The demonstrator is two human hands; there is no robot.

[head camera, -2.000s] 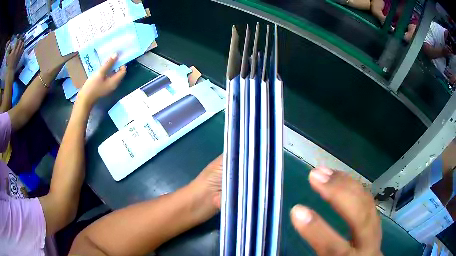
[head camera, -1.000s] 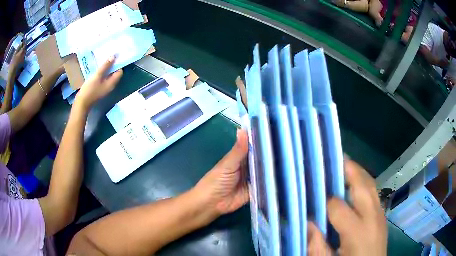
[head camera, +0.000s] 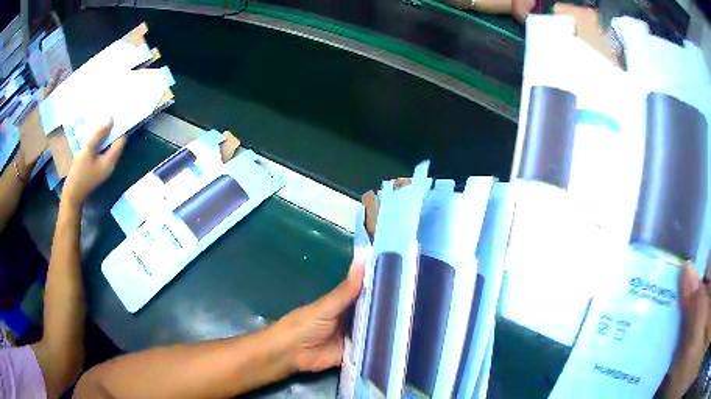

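Note:
My left hand point(head camera: 323, 331) holds a fan of several flat cartons point(head camera: 429, 288) on edge at the lower centre, pale blue and white with dark printed pictures. My right hand point(head camera: 690, 335), partly cut off by the right edge, holds one flat carton point(head camera: 663, 304) apart from the fan, close to the camera. Its white and pale blue panels show dark cylinder pictures and small lettering, with a brown flap on top. Most of my right hand's fingers are hidden behind it.
Overlapping flat cartons point(head camera: 183, 226) lie on the green bench point(head camera: 288, 249) to the left. A neighbouring person's hand point(head camera: 92, 167) touches a carton pile point(head camera: 109, 86). The dark conveyor belt point(head camera: 312, 109) with a pale metal edge point(head camera: 320, 204) runs behind. An arm shows across the line.
My right hand has drawn one carton out of the fan, up and to the right. The fan is lower and spread wider. The view has shifted right.

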